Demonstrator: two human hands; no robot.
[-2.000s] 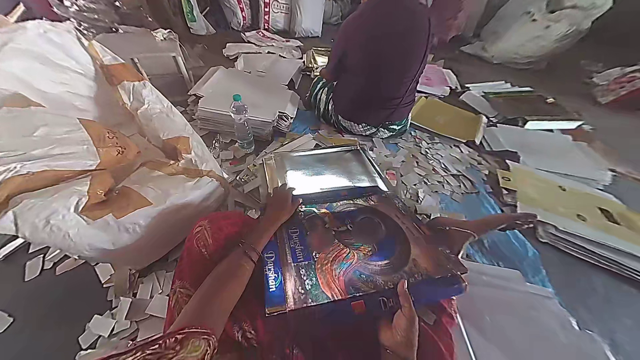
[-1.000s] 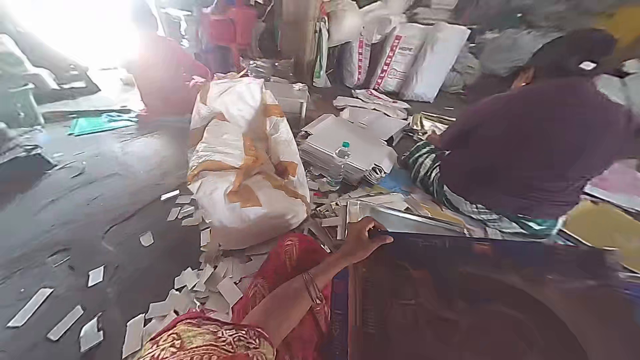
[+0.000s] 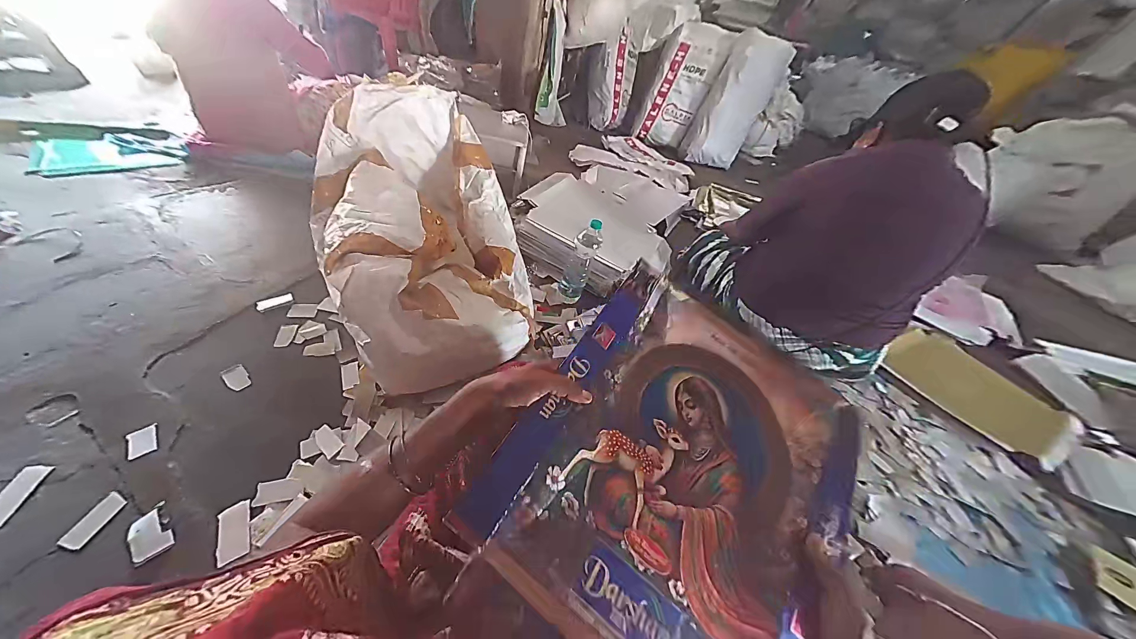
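Observation:
A large flat cardboard box (image 3: 674, 479) with blue sides and a printed picture of a woman and a fawn is tilted above my lap. My left hand (image 3: 532, 388) grips its blue left side, fingers over the edge. My right hand (image 3: 843, 568) is at the box's right side, blurred and partly hidden, so its grip is hard to make out. Beyond the box stands a clear plastic bottle (image 3: 579, 266) with a green cap, beside a stack of white cardboard sheets (image 3: 568, 217).
A big white sack with brown tape (image 3: 426, 257) stands ahead left. Cardboard scraps (image 3: 328, 439) litter the floor. A person in a dark top (image 3: 861, 240) sits ahead right; another person (image 3: 235, 80) is at the far left. White printed sacks (image 3: 674, 84) stand at the back.
The box has been turned and tilted, and its printed face shows clearly again after being dark a second ago. The view has swung left since the first frame.

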